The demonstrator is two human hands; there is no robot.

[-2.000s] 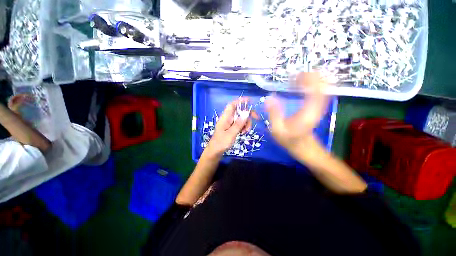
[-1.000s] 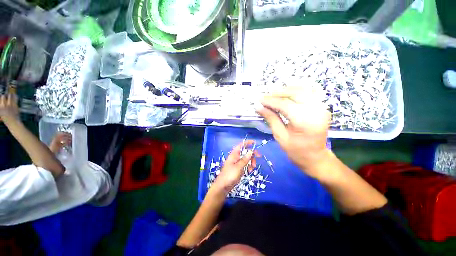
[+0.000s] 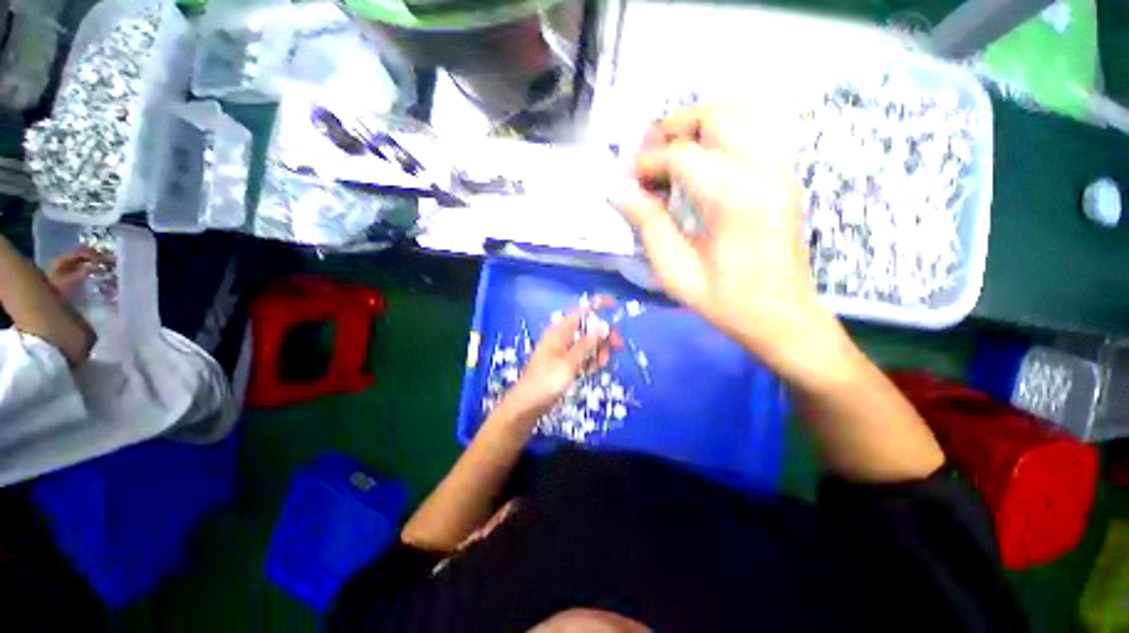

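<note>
My left hand is over the blue tray at my lap, fingers curled around a few small white pin parts. More pin parts with thin stems lie loose in the tray's left part. My right hand is raised at the bench edge, at the right end of the metal fixture, in front of the clear bin. Its thumb and fingers are bent close together; glare and blur hide whether it holds a part. The clear parts bin is full of white-silver pieces.
Dark cylinders and a clear bag are left of the fixture, the bowl feeder behind. Red stools flank the tray. Another person's arm is at far left. A green bag and white round piece are at right.
Since two seconds ago my right hand has moved from above the tray up to the fixture's right end. My left hand stays over the tray. The camera view has shifted.
</note>
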